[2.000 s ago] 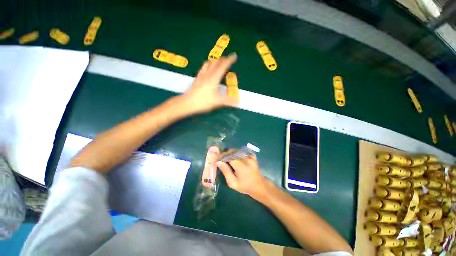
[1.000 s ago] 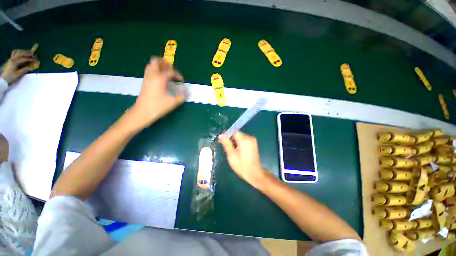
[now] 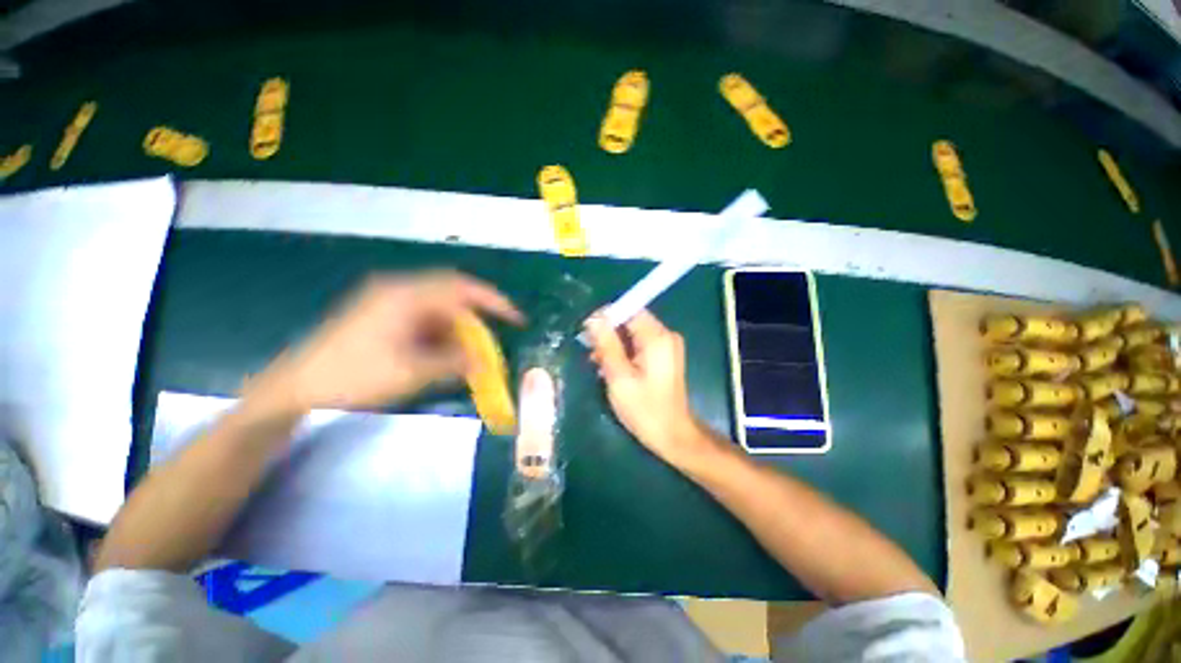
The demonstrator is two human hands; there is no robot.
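My left hand (image 3: 389,339), blurred, holds a yellow plastic part (image 3: 484,373) just left of the pale pink holder (image 3: 535,421). The holder is bare, with dark marks at its lower end and crinkled clear tape (image 3: 532,503) around it. My right hand (image 3: 644,376) pinches the lower end of a long pale grey strip (image 3: 686,263), which points up and right across the rail. Another yellow part (image 3: 562,210) lies across the rail's edge above the holder.
Yellow parts (image 3: 624,112) lie spread along the green belt beyond the pale rail (image 3: 427,216). A smartphone (image 3: 778,360) lies right of my right hand. A cardboard sheet (image 3: 958,518) with rows of yellow parts is at right. A lined sheet (image 3: 350,499) and white paper (image 3: 78,324) are at left.
My left hand has come back from the belt side toward the holder, now with a yellow part in it. The strip has swung further up and right. The neighbouring hand at far left is gone from view.
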